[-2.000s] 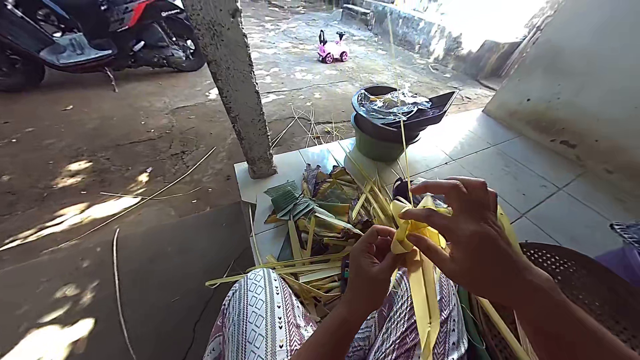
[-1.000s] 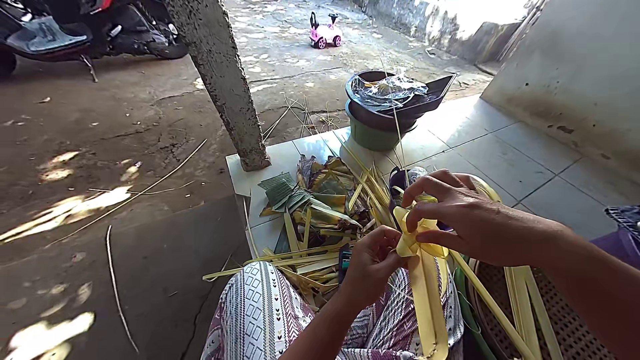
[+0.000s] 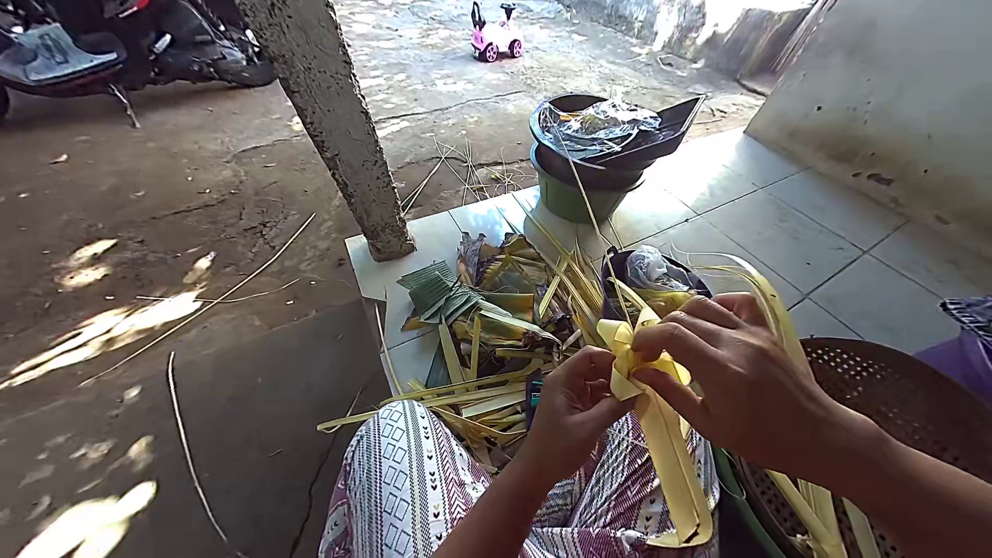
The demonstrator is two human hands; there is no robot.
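Note:
A bundle of folded pale yellow palm-leaf strips [image 3: 673, 465] hangs from between my hands, above my patterned trousers. My left hand [image 3: 577, 411] pinches its looped top from the left. From the right, my right hand [image 3: 721, 364] grips the same folds with thumb and fingers. Cut leaf strips [image 3: 488, 395] and dry brown and green leaves [image 3: 504, 294] lie in a heap on the tiles beyond my knee. A dark container [image 3: 608, 287] holding a clear plastic bag stands just past my hands.
A brown perforated basket [image 3: 891, 395] with more strips is at my right. Stacked basins [image 3: 593, 190] stand at the tile edge beside a rough post [image 3: 341, 132]. Farther off are a pink toy car [image 3: 496, 37], a motorcycle [image 3: 194, 46] and a wall [image 3: 899, 116].
Both hands stay on the folded leaf piece, and the right hand's fingers have shifted over its top. The long strips hanging below it have changed their angle.

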